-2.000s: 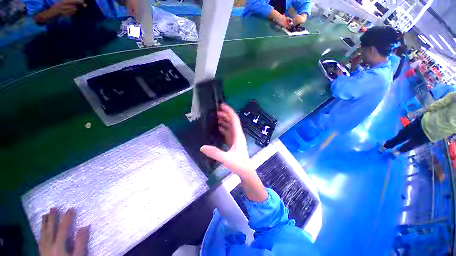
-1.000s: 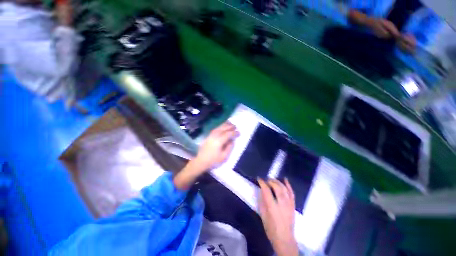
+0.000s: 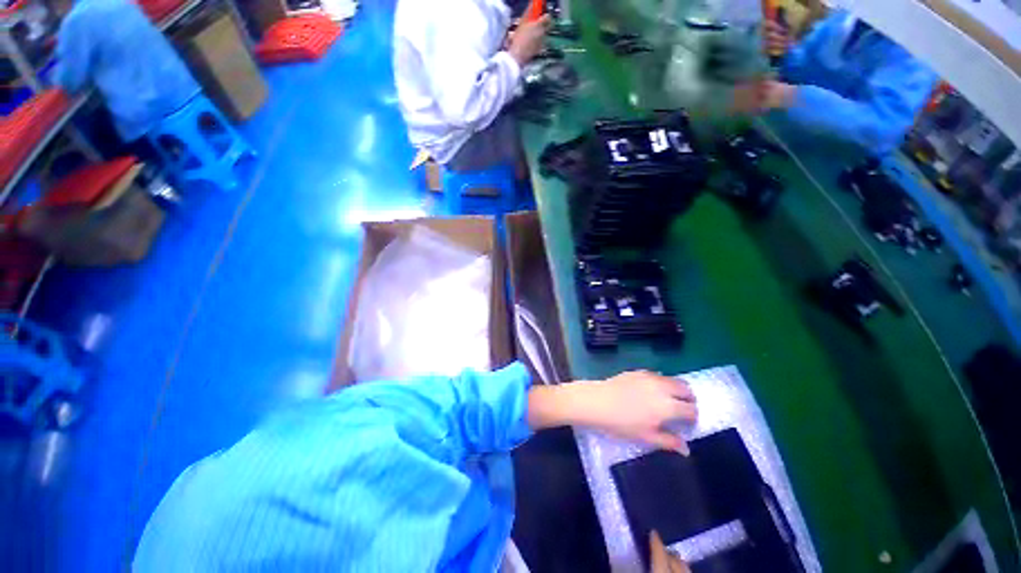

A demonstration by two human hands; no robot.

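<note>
A black slotted panel point(image 3: 700, 489) lies flat on a pale textured protective sheet point(image 3: 748, 405) at the bottom right. The sheet shows through its slot. My left hand point(image 3: 644, 409) is over the sheet, with curled fingertips at the panel's upper edge; whether it pinches anything is hidden. My right hand point(image 3: 665, 556) is mostly cut off by the bottom edge. Only its fingertips show, at the panel beside the slot.
A tall stack of black bracket frames point(image 3: 638, 185) stands on the green surface point(image 3: 733, 285), with another frame point(image 3: 629, 302) nearer. An open carton point(image 3: 502, 293) holds translucent white sheets. Small black parts point(image 3: 862, 291) lie right. A person in white point(image 3: 453, 78) and a blue sleeve point(image 3: 856, 101) are beyond.
The view has swung left. Two seconds ago the sheet was bare and my right hand held a dark panel; the slotted panel has been on the sheet since one second ago. My right hand is now mostly out of view.
</note>
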